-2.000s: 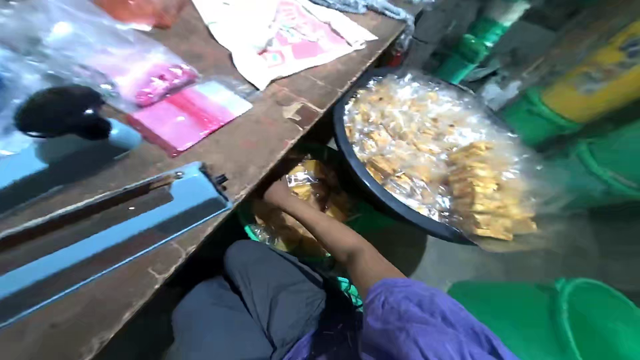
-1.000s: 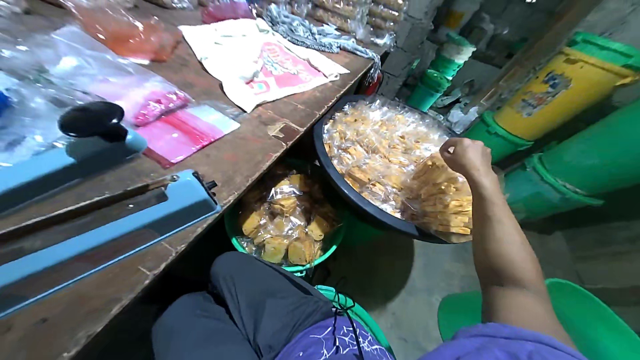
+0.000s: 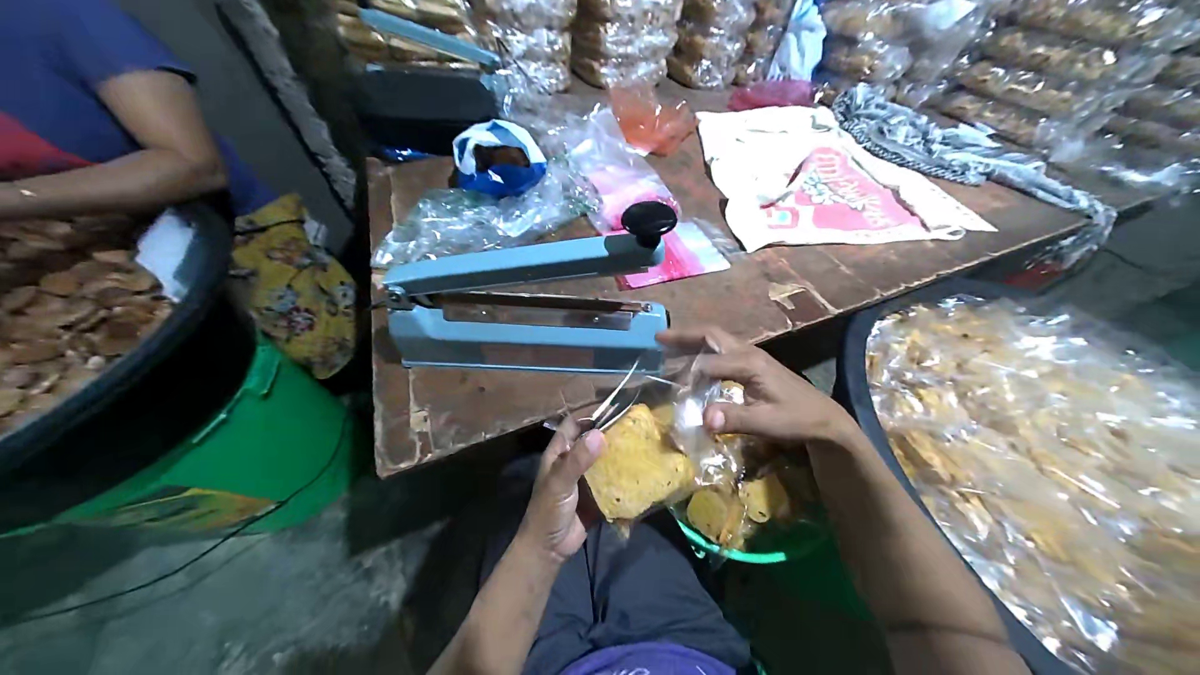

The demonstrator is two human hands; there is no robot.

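My left hand (image 3: 565, 487) holds a clear plastic bag of yellow chips (image 3: 640, 464) by its side and upper edge, over my lap. My right hand (image 3: 764, 389) has its thumb and fingers on clear plastic film (image 3: 705, 417) beside the bag's top; whether this is the same bag I cannot tell. Just beyond the hands, a blue hand-operated impulse sealer (image 3: 525, 337) lies at the table edge with its black-knobbed arm (image 3: 525, 265) raised. Below my right hand, a green basket (image 3: 750, 555) contains more bagged chips (image 3: 727, 511), partly hidden by the hand.
At right stands a large black tub (image 3: 867, 412) of bagged chips. The wooden table (image 3: 487, 408) bears a printed cloth sack (image 3: 844, 192), loose plastic bags (image 3: 487, 220) and a tape roll (image 3: 500, 159). A co-worker's arm (image 3: 159, 141) is over another tub (image 3: 202, 272) at left.
The view has swung left. My right hand has moved from over the black tub to the bag in front of me. My left hand and the held bag are now in view.
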